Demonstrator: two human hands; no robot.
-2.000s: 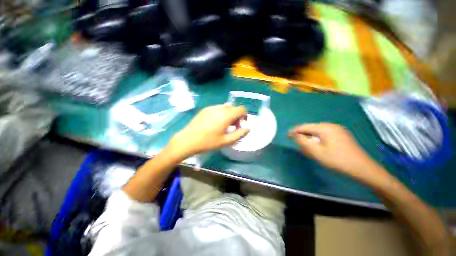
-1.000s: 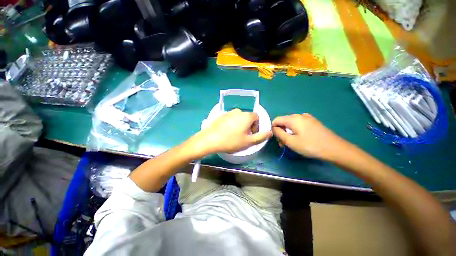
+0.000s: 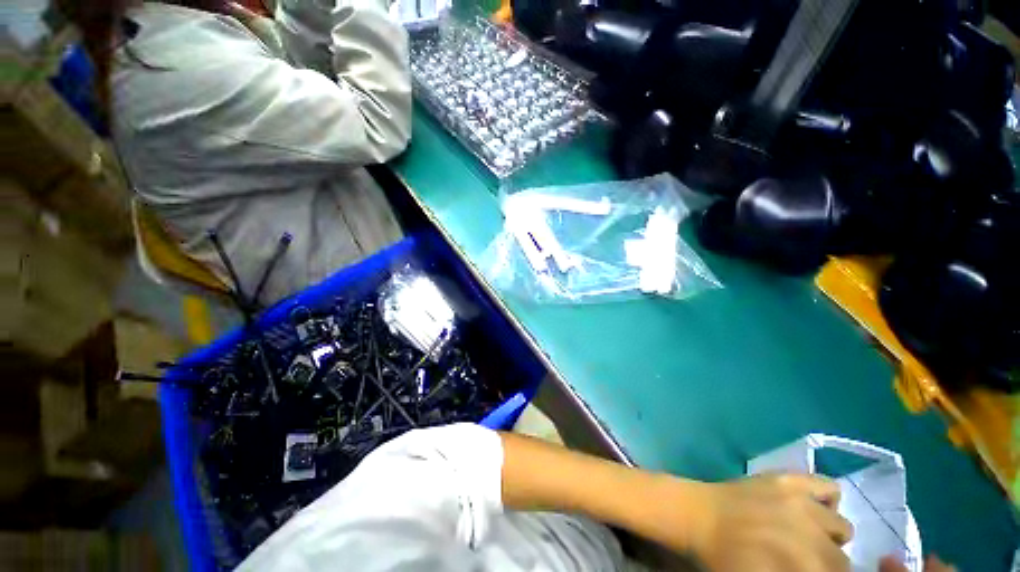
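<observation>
The white camera housing (image 3: 884, 525) lies on the green bench at the lower right, cut off by the bottom edge. Its rectangular open frame (image 3: 856, 447) points up the picture. A thin dark line crosses the housing's inside. My left hand (image 3: 777, 523) is curled over the housing's left side and grips it; its fingertips are partly hidden. Only blurred fingertips of my right hand (image 3: 917, 565) show at the bottom edge by the housing; what they hold is hidden.
A blue bin (image 3: 179, 447) of black cable assemblies stands left of the bench. A clear bag (image 3: 598, 246) with white pieces lies mid-bench. Behind are a component tray (image 3: 503, 101) and heaped black shells (image 3: 783, 218). A seated person's grey sleeve (image 3: 257, 101) is at the upper left.
The view has swung left, bringing the blue bin and the seated person into sight. The housing and my hands now sit at the lower right. The bag with blue wires has left the picture.
</observation>
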